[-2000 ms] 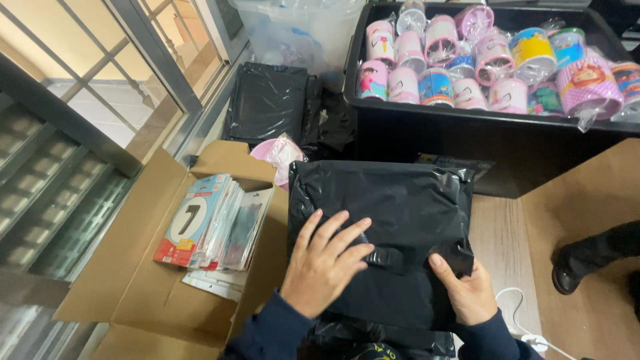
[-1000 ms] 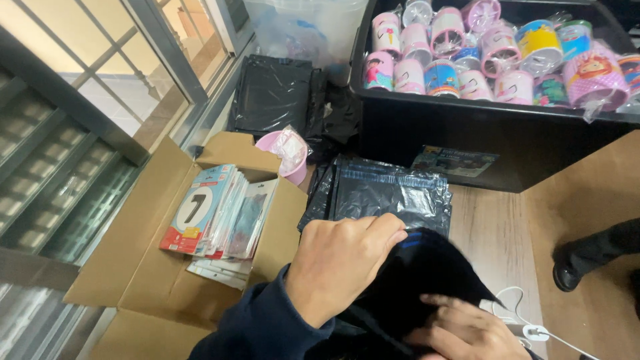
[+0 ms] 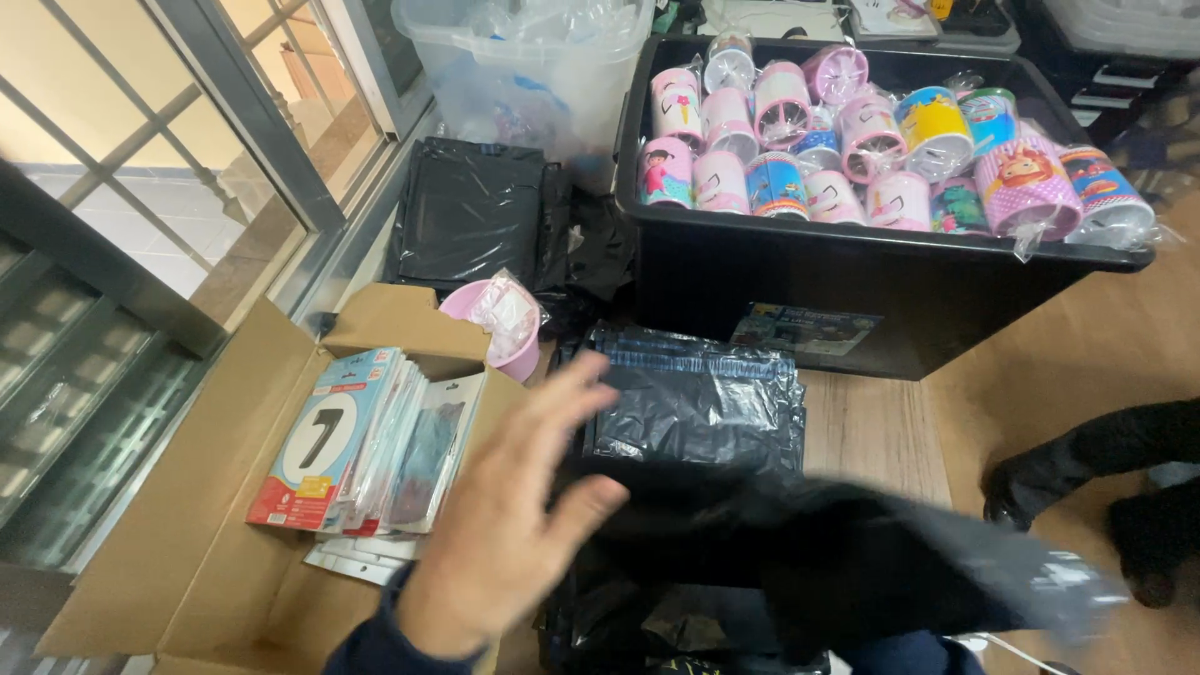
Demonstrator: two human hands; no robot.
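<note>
My left hand [image 3: 511,525], blurred and with its fingers apart, is raised between the cardboard box [image 3: 202,506] and a pile of folded black plastic mailing bags [image 3: 698,408]. A black plastic bag [image 3: 844,553], blurred by motion, stretches from the middle to the lower right. My right hand is hidden behind it; only a dark sleeve [image 3: 914,653] shows at the bottom. Flat packs of number-shaped balloons [image 3: 328,441], the front one bearing a 7, stand in the open box. More black plastic [image 3: 684,614] lies below the blurred bag.
A large black tub [image 3: 797,253] holds wrapped printed cups [image 3: 933,131]. A pink bucket [image 3: 516,356] with a clear packet, stacked black bags [image 3: 473,211] and a translucent bin [image 3: 534,75] stand beside the window frame [image 3: 248,103]. A person's dark-clothed leg [image 3: 1092,455] is at right.
My left hand has let go of the black bag's edge and moved left, fingers spread. The bag, lying flat under both hands two seconds ago, now sweeps out to the right.
</note>
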